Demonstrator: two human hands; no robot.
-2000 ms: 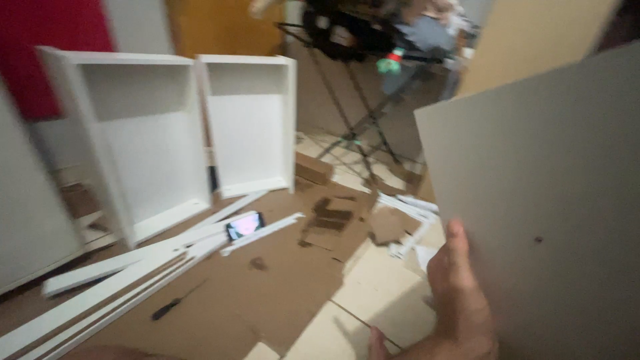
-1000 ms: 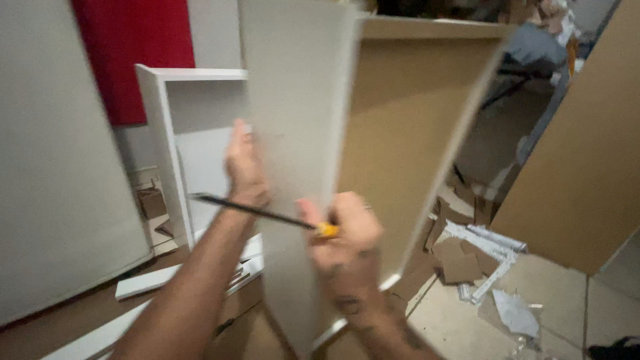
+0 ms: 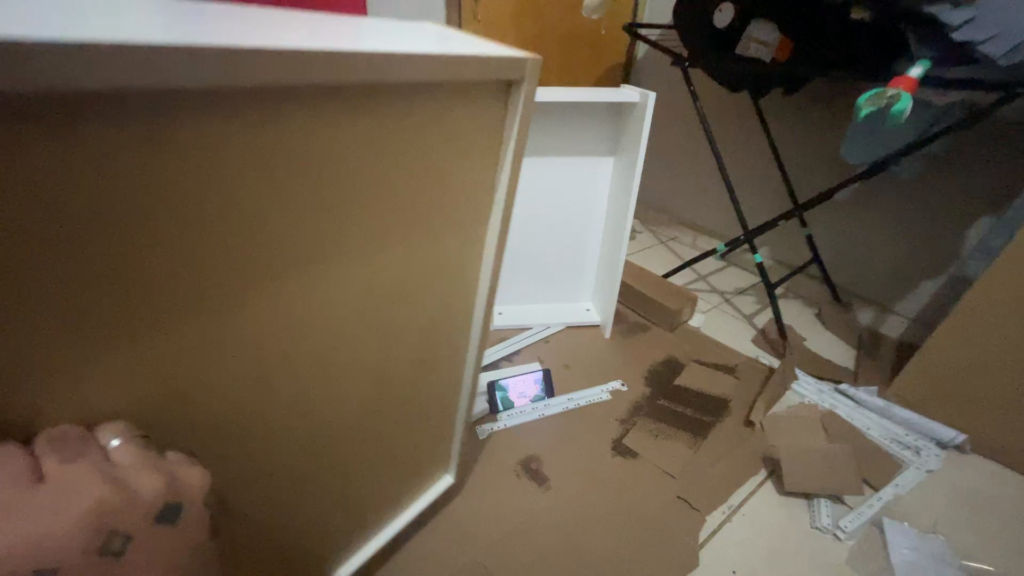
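My right hand [image 3: 108, 500], with a ring and small tattoos, is at the lower left, its fingers curled against the brown back panel of a white-edged drawer box [image 3: 264, 264]. Whatever its palm may hold is hidden. My left hand is out of view. The box stands tilted and fills the left half of the view. Behind its right edge, a second white drawer box [image 3: 568, 216] stands on end. A lit phone [image 3: 520, 390] lies beside white metal drawer slides [image 3: 552, 408] on cardboard.
Flat cardboard [image 3: 576, 496] covers the floor. A long cardboard box [image 3: 656, 296] lies by the second drawer. More metal slides [image 3: 896, 432] and cardboard scraps [image 3: 816, 456] lie at right. A black folding stand [image 3: 736, 192] holds dark items. A brown panel [image 3: 976, 360] borders the right side.
One second ago my right hand held a yellow-handled screwdriver and my left hand was at a pale panel; now neither the screwdriver nor my left hand shows. The brown-backed box is now at the left.
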